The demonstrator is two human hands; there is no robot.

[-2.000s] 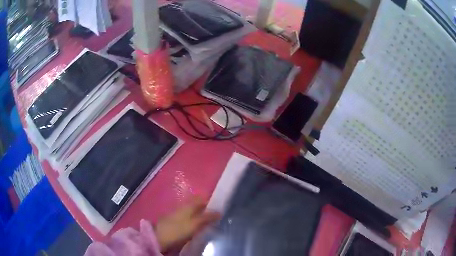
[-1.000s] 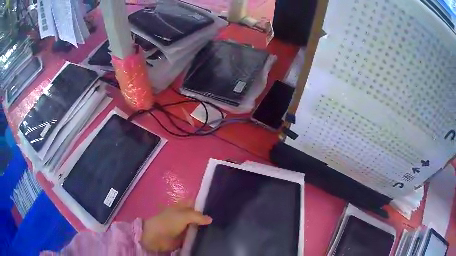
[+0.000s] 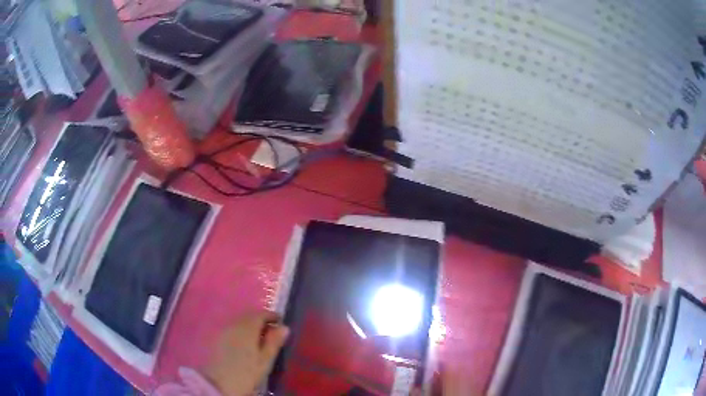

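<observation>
A flat black glossy touch-screen unit (image 3: 348, 271) with a pale sleeve border is at the bottom centre. It shows a bright lamp glare, a red reflection and a small white label low on its right. My left hand (image 3: 244, 352), blurred, comes from the bottom left in a pink sleeve and grips the unit's left edge with bent fingers. A blurred skin-toned patch at the unit's lower right edge may be my right hand (image 3: 449, 380), mostly cut off; its grip cannot be told. The unit's lower end is out of frame.
A labelled unit (image 3: 143, 267) lies left, beside a sleeved stack (image 3: 66, 193). Another unit (image 3: 565, 332) lies right, beside upright units. Behind are cables (image 3: 232, 182), a wrapped post (image 3: 159, 131), more sleeved units (image 3: 290, 85) and a large test chart (image 3: 534, 108) on a black base.
The view has swung right, so surroundings shift left. Lamp glare, a red reflection and a label now show on the held unit. My left hand stays at its left edge.
</observation>
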